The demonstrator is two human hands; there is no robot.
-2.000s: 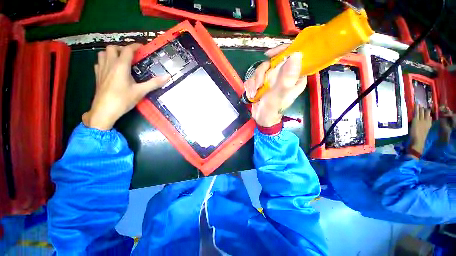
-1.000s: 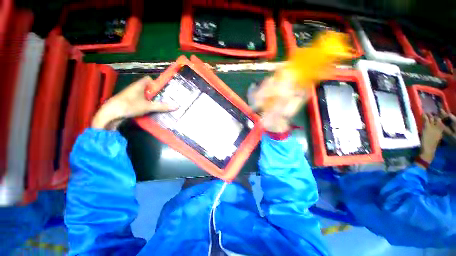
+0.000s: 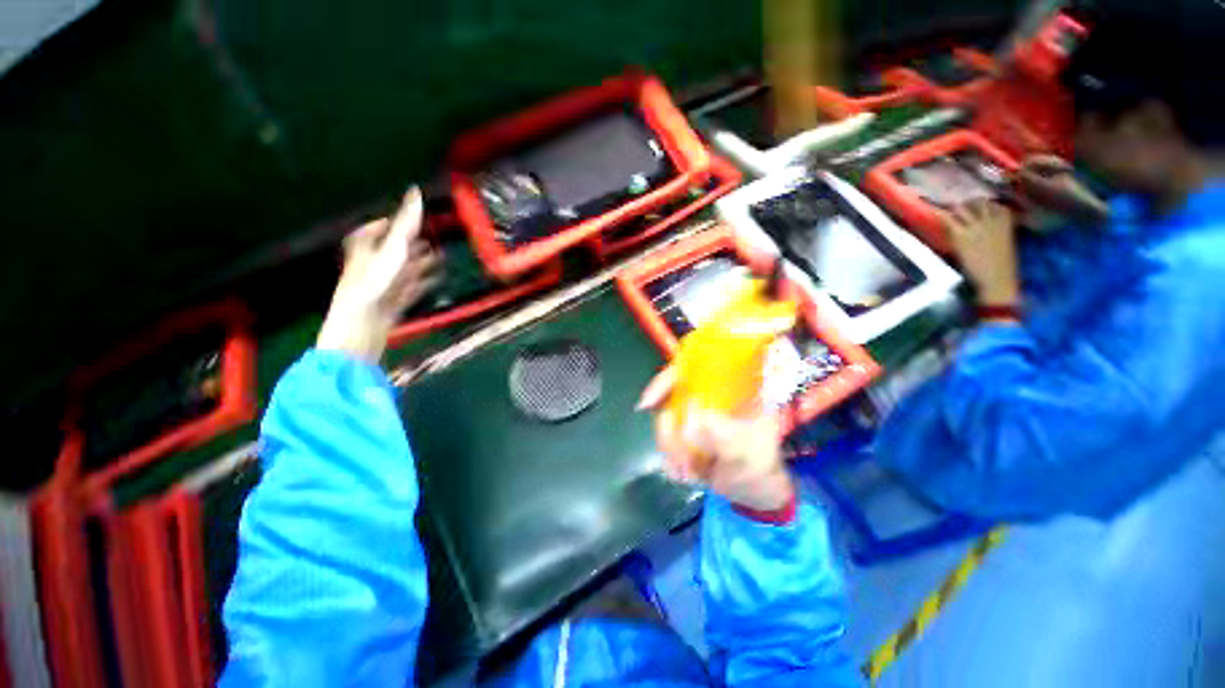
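Note:
My right hand (image 3: 726, 450) is closed around the yellow-orange electric screwdriver (image 3: 723, 360), in front of a red-framed open tablet (image 3: 814, 380) on the bench. My left hand (image 3: 383, 273) is raised at the belt's near edge, left of a tilted red-framed tablet (image 3: 591, 164). It looks empty, with the fingers extended; it is slightly blurred. The screwdriver's tip is hidden or too blurred to tell. The round dotted screw tray (image 3: 555, 380) lies on the dark green bench (image 3: 564, 504) between my arms.
A white-framed tablet (image 3: 873, 320) lies beyond the red one. A co-worker's hand (image 3: 987, 249) is at another red-framed tablet (image 3: 927, 164). Another framed tablet (image 3: 231, 370) lies on the left, above upright stacked red frames (image 3: 168, 585). A yellow post (image 3: 795, 67) stands at the back.
The view has swung. The tablet formerly under my hands is gone from the bench in front of me, exposing the tray. My left hand has let go and moved forward to the belt; my right keeps the screwdriver.

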